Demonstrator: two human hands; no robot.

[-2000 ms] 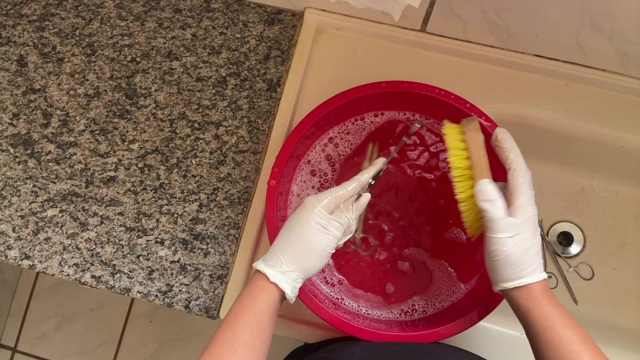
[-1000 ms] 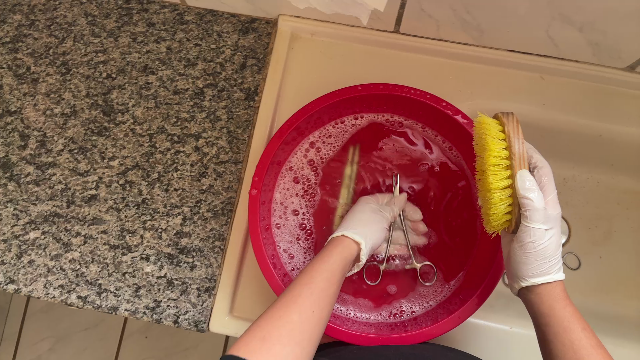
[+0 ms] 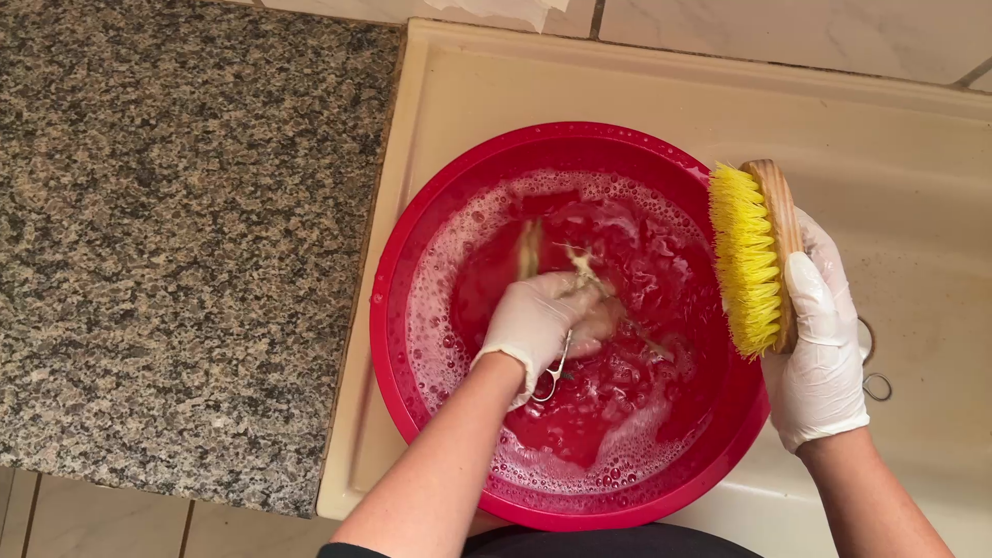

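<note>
A red plastic basin (image 3: 570, 132) holds soapy water with foam around its inner wall. My left hand (image 3: 546, 322), in a white glove, dips into the water with its fingers curled around a ring-handled metal instrument (image 3: 552, 380); one finger ring shows below the palm, while the rest is hidden by hand and water. Blurred metal instruments (image 3: 529, 252) lie under the water just beyond these fingers. At the basin's right rim, my gloved right hand (image 3: 821, 341) grips a wooden scrubbing brush (image 3: 777, 225) by its back, its yellow bristles facing left over the rim.
The basin stands in a cream-coloured sink (image 3: 914, 256). Partly behind my right hand, a ring handle of another metal instrument (image 3: 877, 387) lies near the drain. A granite countertop (image 3: 186, 232) adjoins on the left, with a tiled wall (image 3: 697, 31) at the top.
My left hand held an instrument above the water two seconds ago and is now lowered into it. The brush was over the basin's right part and has moved outward to the rim.
</note>
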